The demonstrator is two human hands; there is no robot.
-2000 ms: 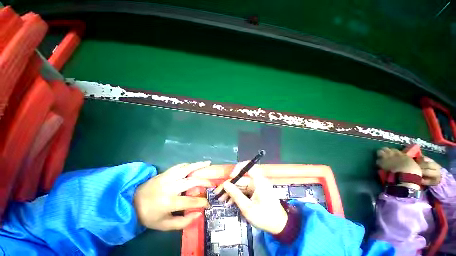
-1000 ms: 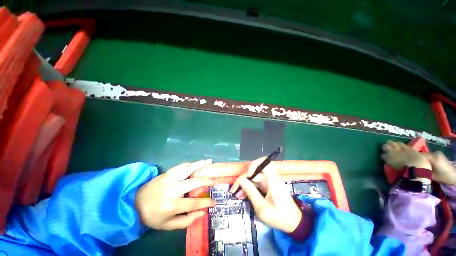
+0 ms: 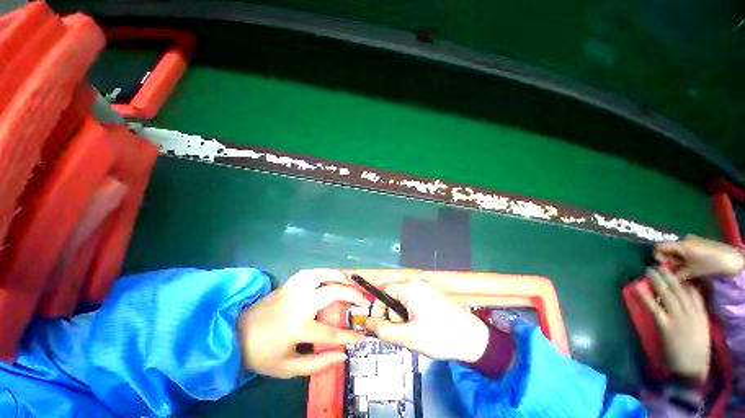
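Observation:
An open-backed tablet [image 3: 380, 382] with silvery board parts lies in a red-orange foam tray [image 3: 490, 286] on the bench. My left hand [image 3: 298, 326] rests over the tray's upper left corner, its fingertips at the tablet's top edge. My right hand [image 3: 429, 322] is over the tablet's top, with dark tweezers [image 3: 380, 297] held in it, tilted up to the left. A small orange-yellow piece [image 3: 359, 318] shows between the fingertips of both hands; which hand holds it I cannot tell. A small dark spot or piece [image 3: 305, 349] lies on my left hand's fingers.
A leaning stack of foam trays [image 3: 61, 180] stands at the left. A framed tablet [image 3: 163, 77] is on the green conveyor [image 3: 368, 122] beyond the worn edge strip [image 3: 408, 186]. A dark tape patch [image 3: 435, 242] lies beyond the work. Another person's hands [image 3: 682, 310] are at the right with a red-orange tray.
My right hand has turned, and the tweezers now tilt up to the left instead of up to the right. The framed tablet on the conveyor shows further right. The other person's hands have shifted.

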